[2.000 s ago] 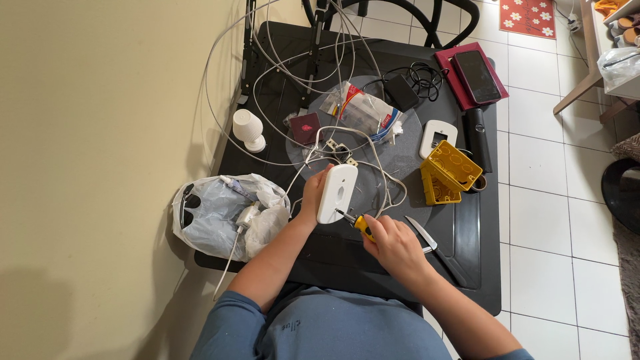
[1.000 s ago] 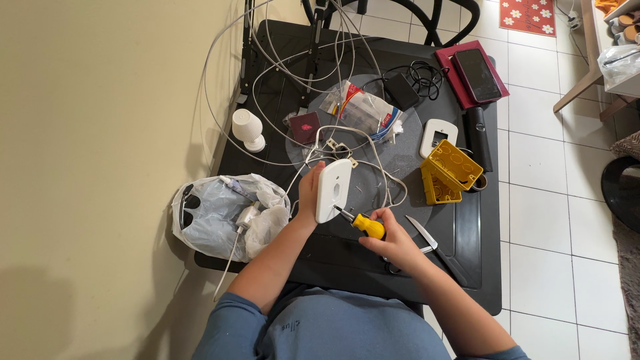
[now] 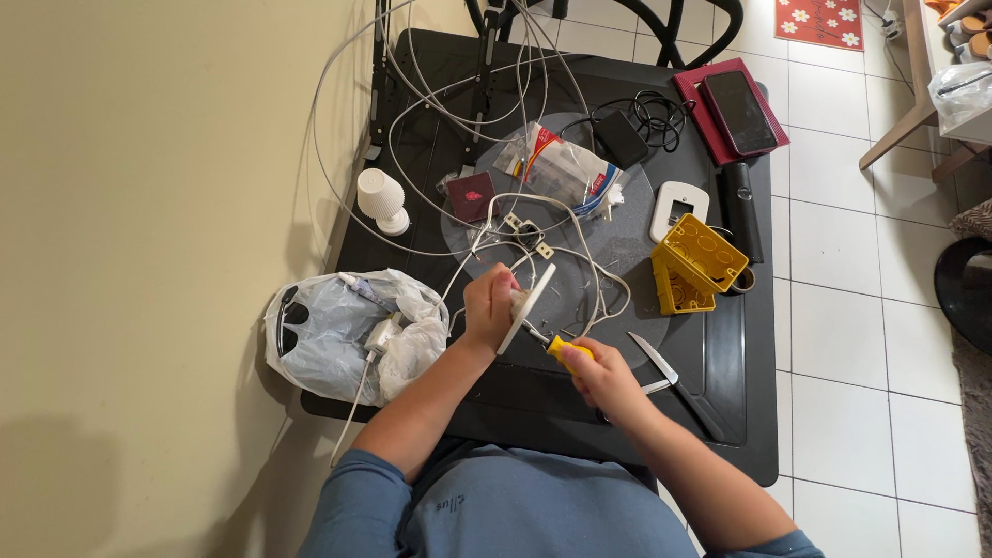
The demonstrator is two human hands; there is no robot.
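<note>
My left hand grips a white plastic wall plate, which is turned nearly edge-on. In my right hand is the yellow handle of a screwdriver, its shaft pointing at the plate's face; whether the tip touches cannot be told. Just above the plate lies an electrical socket module among white cables. Small screws are scattered right of the plate. A second white plate and two yellow electrical boxes lie to the right.
A serrated knife and partly hidden scissors lie near my right hand. A plastic bag sits at the left, below a small white lamp. Behind are loose grey cables, a plastic package, a black adapter and a phone.
The plate in my left hand has turned from showing its broad face to nearly edge-on. My right hand still holds the screwdriver at it.
</note>
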